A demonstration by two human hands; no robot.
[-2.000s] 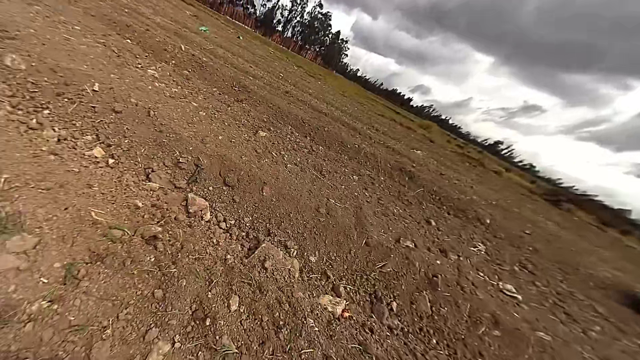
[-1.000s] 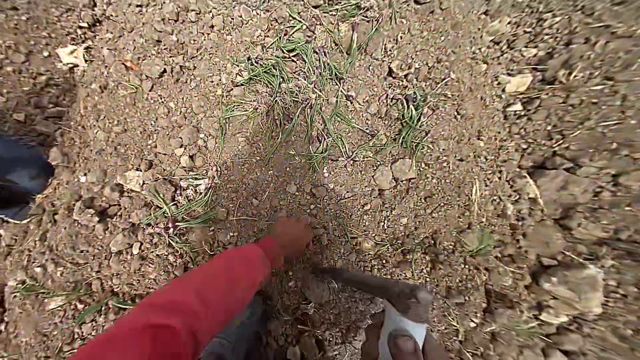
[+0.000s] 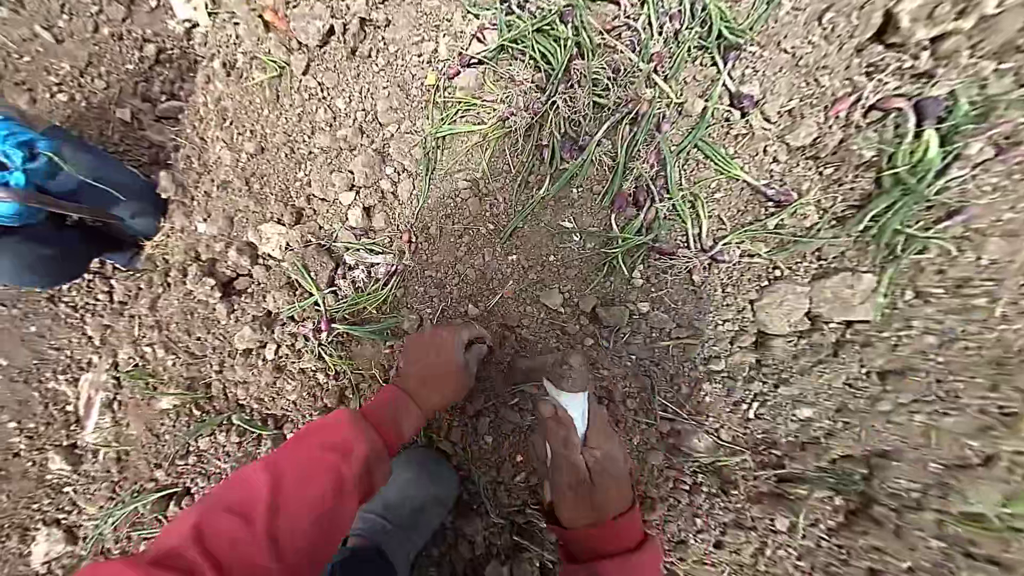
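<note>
My left hand (image 3: 438, 366), in a red sleeve, is low over loose soil with its fingers curled; whether anything small is between them cannot be told. Just right of it, my right hand (image 3: 586, 468) grips a short hand hoe (image 3: 552, 370) by its handle, which has a white wrapping near the head. The hoe's head points left, at the soil between the hands. Small onion plants with purple bulbs (image 3: 640, 196) lie in a loose pile ahead of the hands. A smaller bunch of onion plants (image 3: 352, 308) lies to the upper left of my left hand.
At the left edge is another person's dark-clad leg (image 3: 96, 192) with bright blue cloth beside it. My boot (image 3: 412, 496) stands on the soil under my left forearm. Flat stones (image 3: 844, 296) and more onion plants (image 3: 912, 176) lie at the right.
The view has swung down from the open field to the ground at my hands. Since one second ago, more of the onion pile and of the other person's leg has come into view.
</note>
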